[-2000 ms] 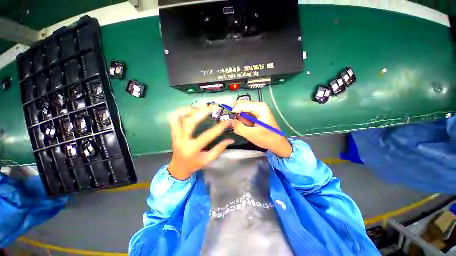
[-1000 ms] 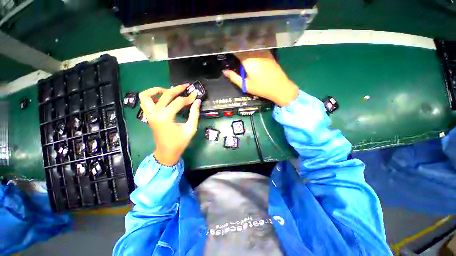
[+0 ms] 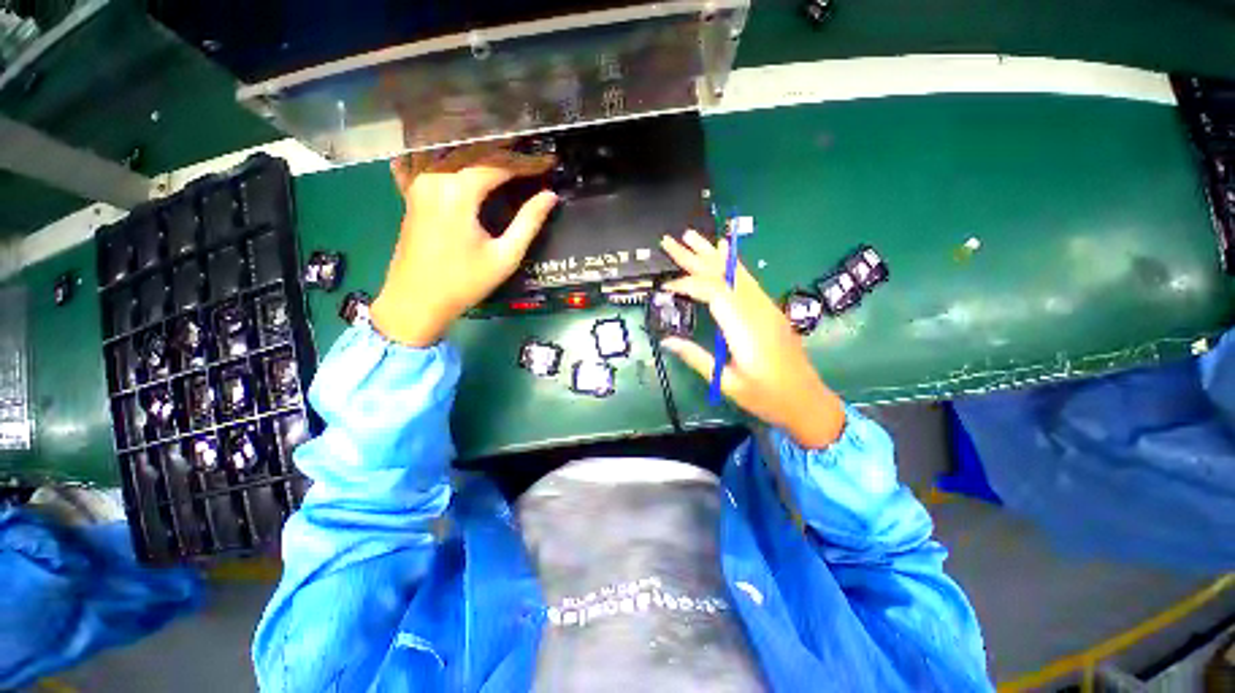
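The black test box (image 3: 610,230) stands on the green bench below a clear guard. My left hand (image 3: 454,244) is over the box's left part, fingertips at the dark recesses on top; whether they hold a unit is hidden. My right hand (image 3: 745,325) is at the box's front right corner. The slim blue tool (image 3: 726,305) lies across its fingers, pointing away from me. A small square unit (image 3: 670,314) is between its thumb and fingertips. Three pale square frames (image 3: 593,375) lie on the bench in front of the box.
A black grid tray (image 3: 203,366), partly filled with units, is at the left. Two units (image 3: 324,270) lie beside it. A row of three units (image 3: 838,291) lies right of my right hand. The clear guard (image 3: 501,81) overhangs the box. Blue cloth shows at both lower sides.
My left hand has moved from the box's front left onto its top. My right hand has come down off the box top to its front right corner, uncovering the row of units.
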